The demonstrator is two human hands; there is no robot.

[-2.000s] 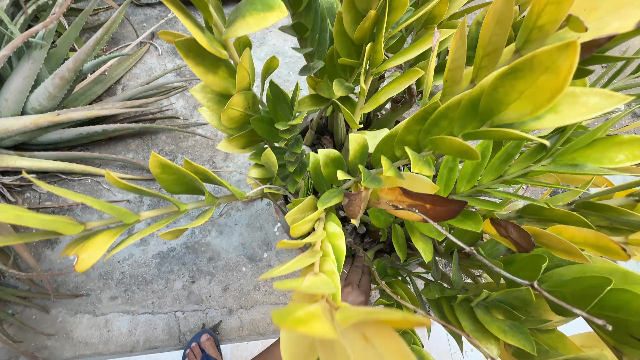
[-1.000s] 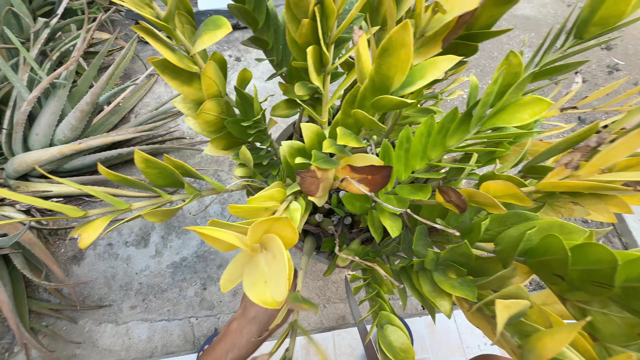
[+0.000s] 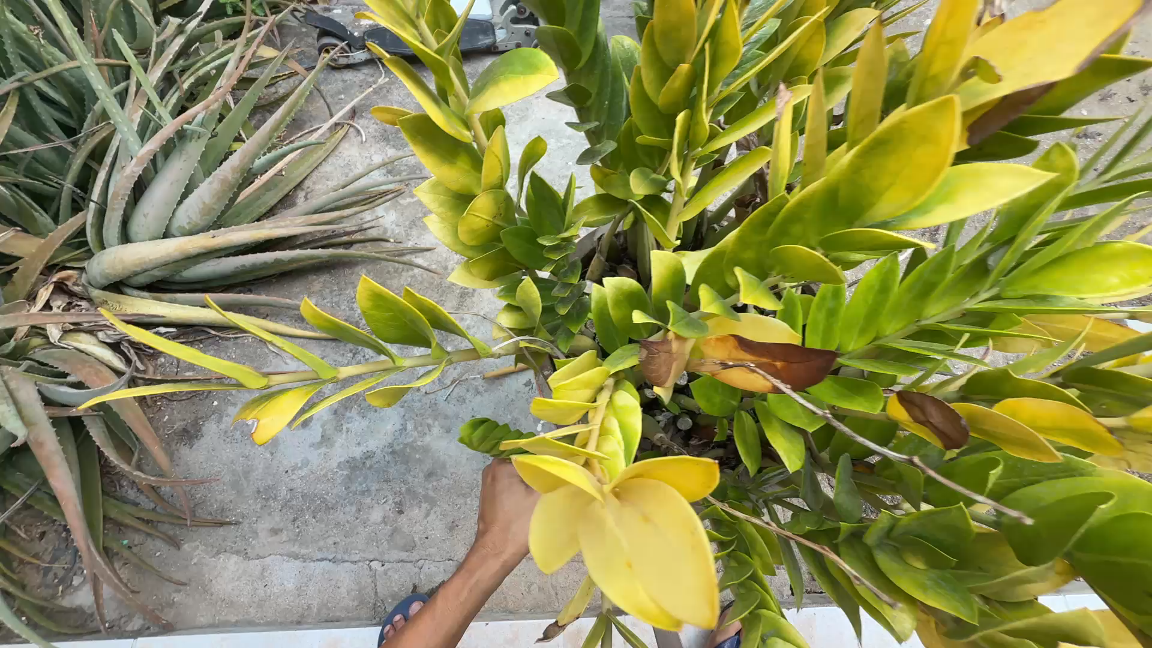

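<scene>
A large ZZ plant with green and yellowing leaves fills the middle and right; its dense green stems [image 3: 634, 256] rise near the centre. My left hand [image 3: 508, 506] is low, left of the plant's base, its back towards me. A small green shoot [image 3: 490, 436] shows just above it. The fingers are hidden behind a yellow-leaved stem [image 3: 643, 540], so whether they grip anything cannot be told. A browned, dry leaf [image 3: 765, 360] lies over the middle of the foliage, beside a thin dry twig [image 3: 864, 441]. My right hand is not in view.
Aloe plants [image 3: 202, 193] spread over the concrete ground [image 3: 333, 504] on the left. One leafy stem [image 3: 396, 362] reaches out leftwards at mid-height. A kick scooter [image 3: 405, 40] lies at the top. Pale tiles [image 3: 270, 637] edge the bottom, near a sandalled foot [image 3: 403, 616].
Since one second ago, my left hand has come more into sight left of the yellow-leaved stem; before, leaves covered most of it. The green shoot above it now shows. The view has shifted.
</scene>
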